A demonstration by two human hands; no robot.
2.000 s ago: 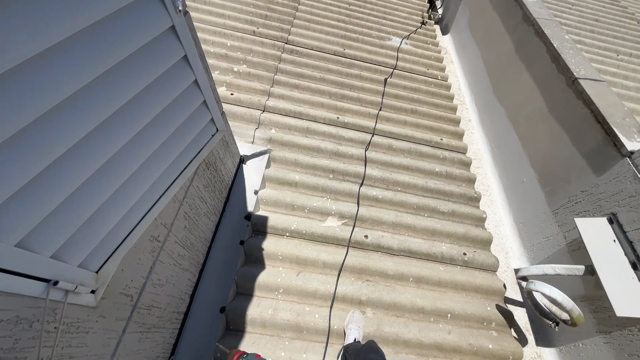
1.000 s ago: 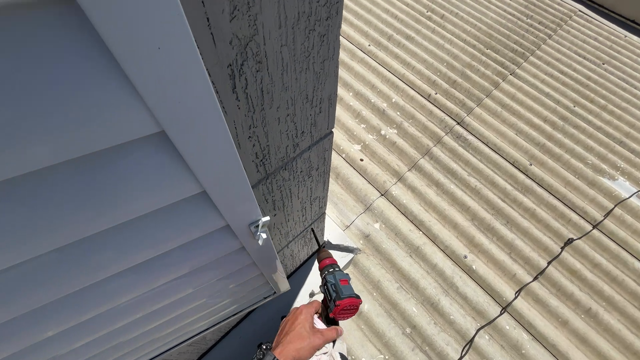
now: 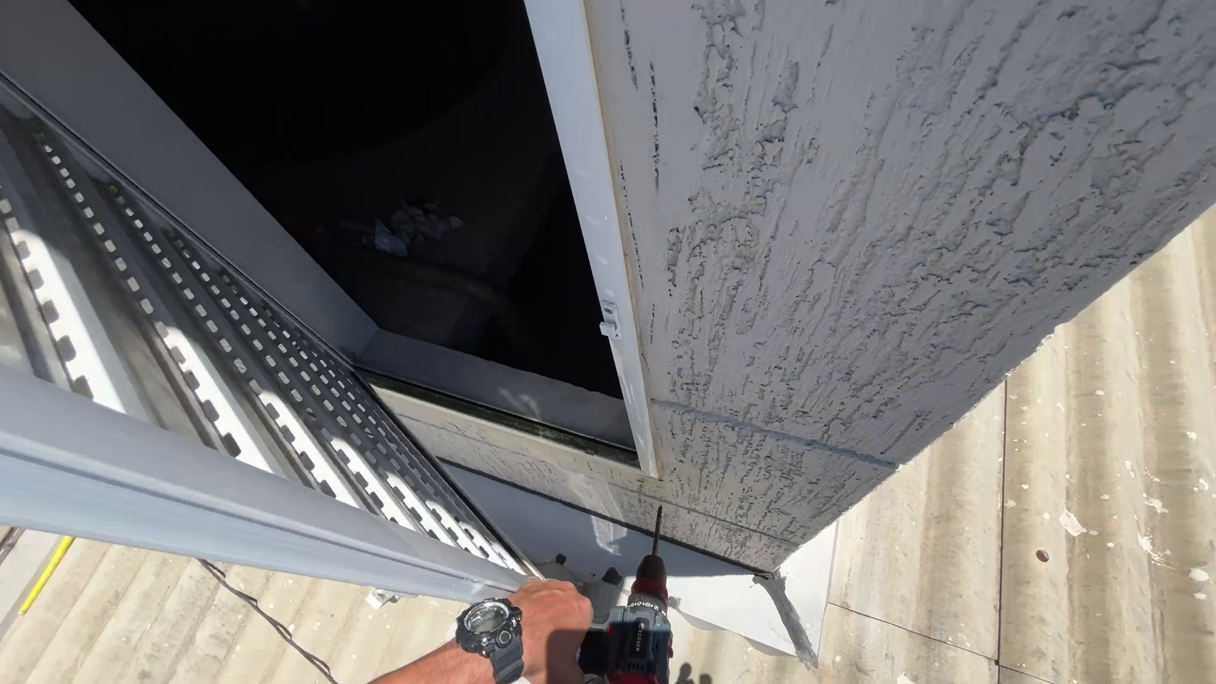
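My left hand [image 3: 556,622], with a black wristwatch on its wrist, is closed around the handle side of a red and black cordless drill [image 3: 639,632], at the bottom edge of the head view. A long drill bit [image 3: 657,534] points up toward the lower wall, below the window frame's corner. The hand is also beside the end of a grey louvered shutter [image 3: 313,499]; whether they touch is unclear. That shutter stands swung out from the window frame [image 3: 608,285], which has a small white catch [image 3: 609,321]. My right hand is not in view.
Rough textured wall [image 3: 855,237] fills the right side. Inside the dark window opening lies a small pale heap [image 3: 413,228]. Metal flashing [image 3: 731,594] edges the wall's foot. Corrugated roofing [image 3: 1121,494] spreads around, with a dark cable [image 3: 261,613] and a yellow strip [image 3: 46,575] at left.
The louvered shutter, closed over the window one second ago, now stands open. The drill and left hand, barely visible at first, have come into view. The view has turned strongly toward the wall.
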